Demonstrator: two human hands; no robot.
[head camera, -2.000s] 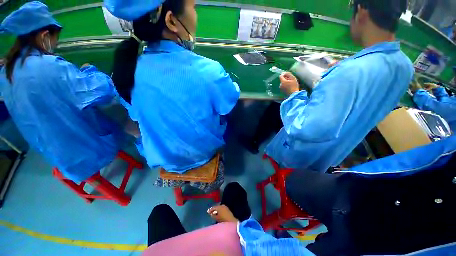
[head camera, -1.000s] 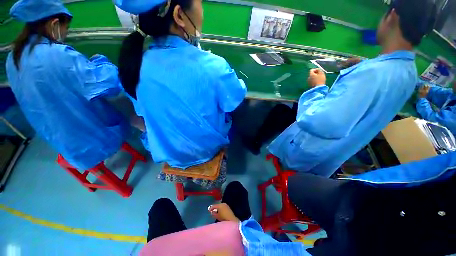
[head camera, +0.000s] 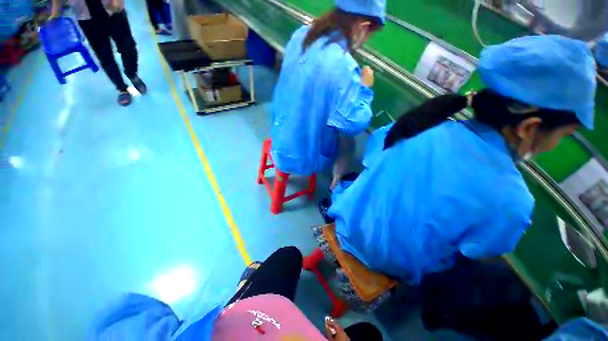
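My right hand (head camera: 339, 331) is small and cut off by the bottom edge, beside my pink top. Its fingers are curled around a small white part (head camera: 330, 325) with dark marks, too small to make out clearly. My left hand is out of the picture; only the blue left sleeve (head camera: 143, 321) shows at the bottom left.
A seated worker (head camera: 433, 200) in blue is close on the right, on a woven cushion (head camera: 360, 270). Another sits on a red stool (head camera: 280, 190). The green conveyor (head camera: 543, 220) runs along the right. A trolley (head camera: 223, 86) with boxes and a person carrying a blue stool (head camera: 61, 38) are farther back.
The view has swung left, bringing in the aisle, trolley and walking person. The worker on the right has left the picture except for a bit of blue. My right hand now sits at the bottom edge.
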